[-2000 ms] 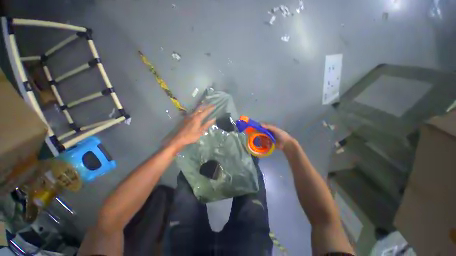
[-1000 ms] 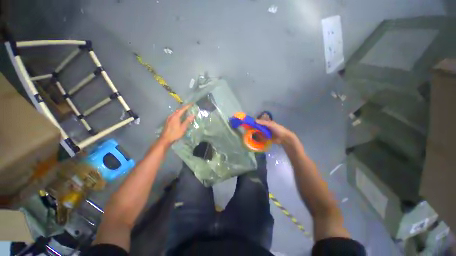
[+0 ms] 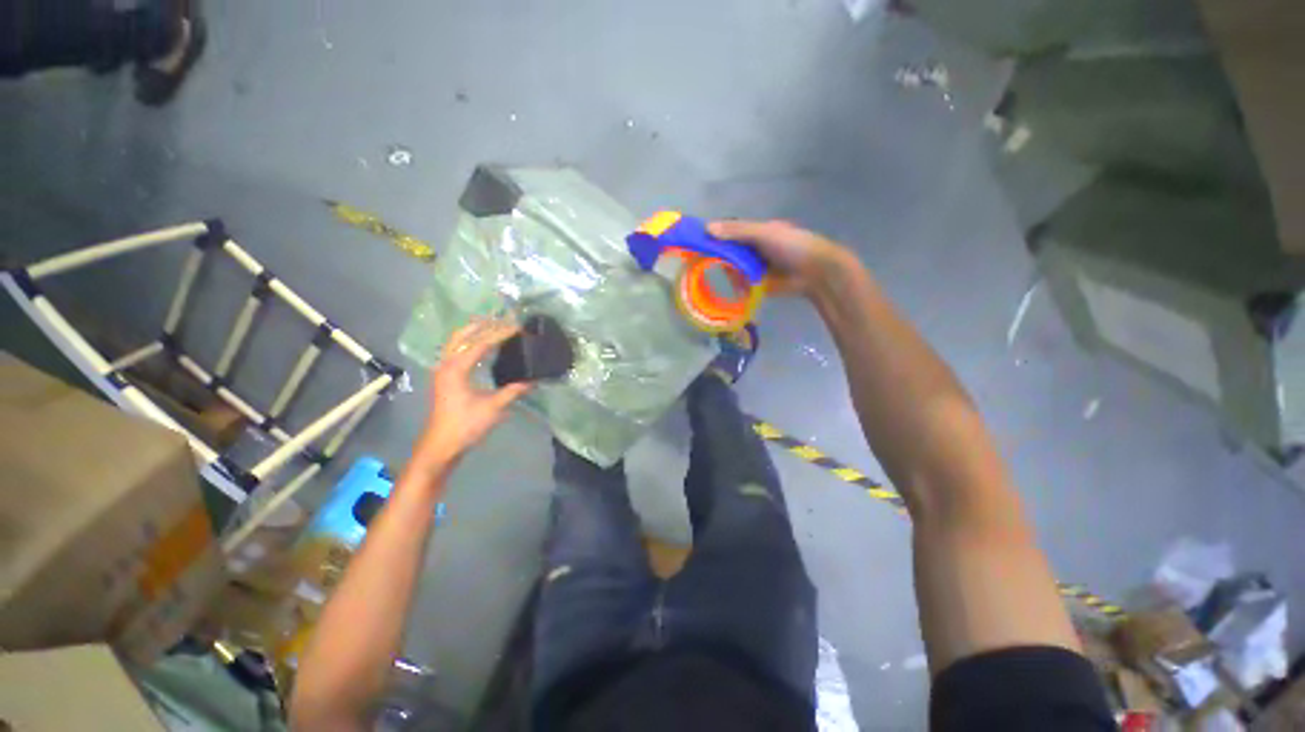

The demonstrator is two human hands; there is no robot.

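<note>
The pale green woven parcel point(image 3: 616, 293) is in front of my legs, turned at an angle, with glossy clear tape on its upper face. One dark patch point(image 3: 490, 190) sits at its far left corner and another dark patch point(image 3: 534, 353) on its near left part. My left hand point(image 3: 472, 389) grips the parcel's left side, thumb and fingers around the nearer patch. My right hand point(image 3: 784, 258) holds the blue-and-orange tape dispenser point(image 3: 723, 279) over the parcel's right side. Whether tape runs from dispenser to parcel cannot be told.
A cream tube frame point(image 3: 294, 369), blue stool point(image 3: 351, 501) and brown cartons point(image 3: 86, 501) stand at left. Green parcels point(image 3: 1145, 243) are at right. Yellow-and-black tape point(image 3: 823, 461) marks the floor. A person's leg and foot point(image 3: 169, 55) show at upper left. Packages lie at lower right.
The parcel has turned, its far end swinging left. My right hand and the dispenser have moved up and away from me. My left hand has shifted onto the nearer dark patch. A person's foot has appeared.
</note>
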